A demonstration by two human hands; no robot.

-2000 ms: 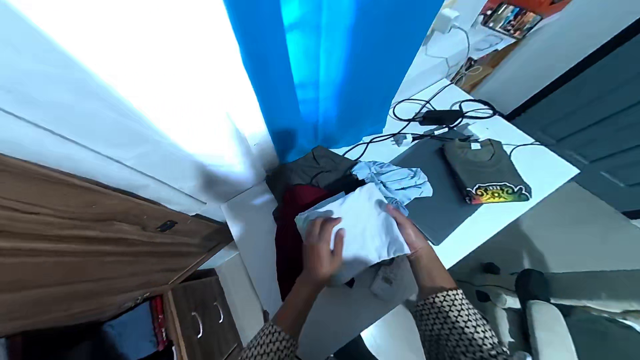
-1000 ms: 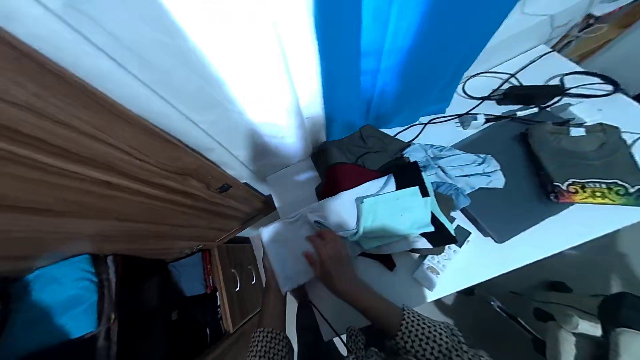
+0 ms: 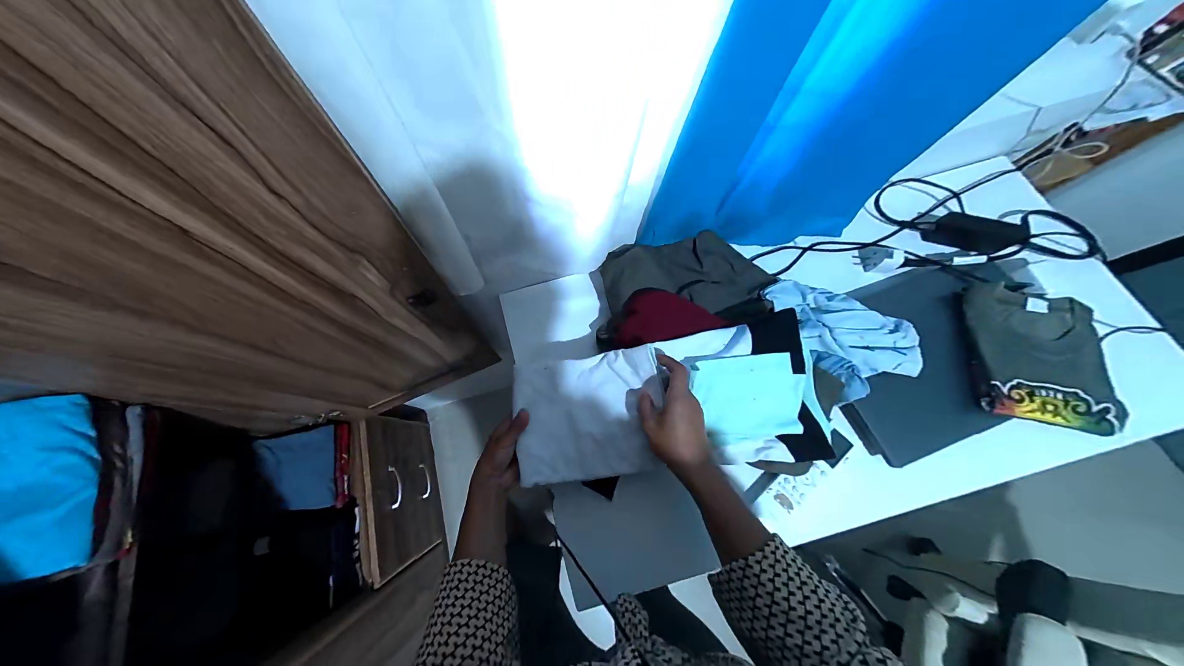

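Note:
A folded white cloth garment (image 3: 585,421) is held between my two hands over the table's near left part. My left hand (image 3: 504,450) grips its left edge, and my right hand (image 3: 677,421) holds its right edge, thumb on top. Right beside it lies a folded mint-green cloth (image 3: 751,396) on black and white garments. Behind are a dark red garment (image 3: 666,317), a dark grey-green garment (image 3: 694,270) and a crumpled light blue garment (image 3: 856,333).
On the white table (image 3: 934,495) are a grey laptop (image 3: 911,407), a folded olive T-shirt (image 3: 1050,356) and a black power adapter (image 3: 976,233) with cables. At left stand a wooden wardrobe door (image 3: 231,231), shelves of folded clothes (image 3: 46,481) and drawers (image 3: 404,490).
The view has shifted. The mint-green cloth, not seen two seconds ago, lies on the pile. My right hand has moved from the white garment's top to its right edge since one second ago.

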